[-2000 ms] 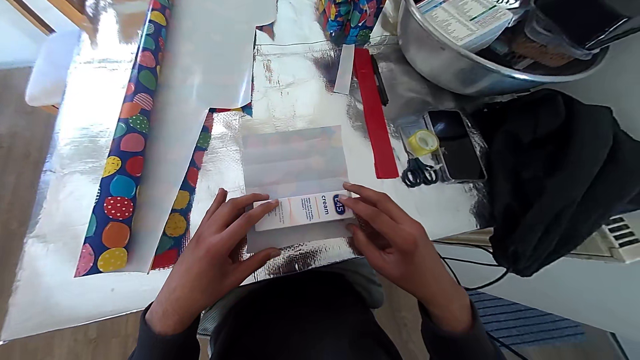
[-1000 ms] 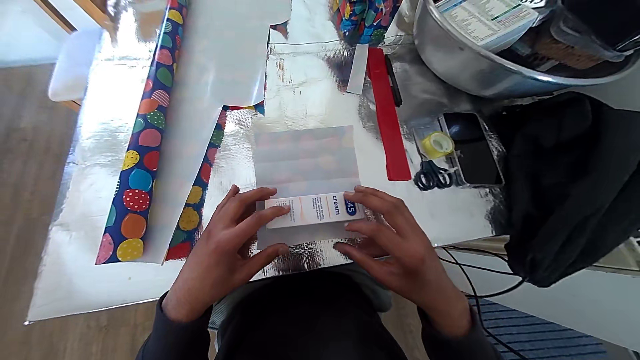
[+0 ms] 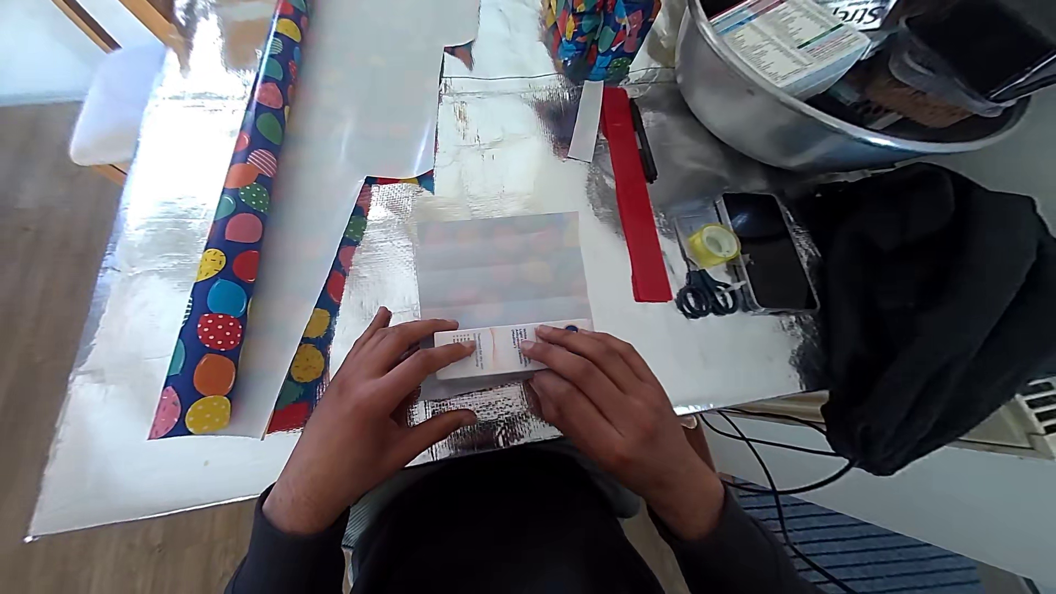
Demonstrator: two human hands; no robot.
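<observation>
A small white cream box (image 3: 495,351) lies lengthwise on the near part of a cut piece of wrapping paper (image 3: 503,264), whose pale back faces up and shows faint fold lines. My left hand (image 3: 384,396) rests its fingertips on the left end of the box, the thumb apart on the near side. My right hand (image 3: 615,404) has its fingers over the right end, with its thumb side low against the near edge. Both hands hold the box against the paper.
A balloon-patterned wrapping paper roll (image 3: 239,247), partly unrolled, lies left on the foil-covered table (image 3: 487,140). To the right are a red strip (image 3: 635,198), a pen (image 3: 643,140), scissors (image 3: 706,294), yellow tape (image 3: 714,245), a phone (image 3: 775,256), black cloth (image 3: 932,305) and a metal basin (image 3: 742,107).
The box has turned onto another side, so a different printed face is up. My right fingers have moved inward over its right part. My left hand still touches its left end.
</observation>
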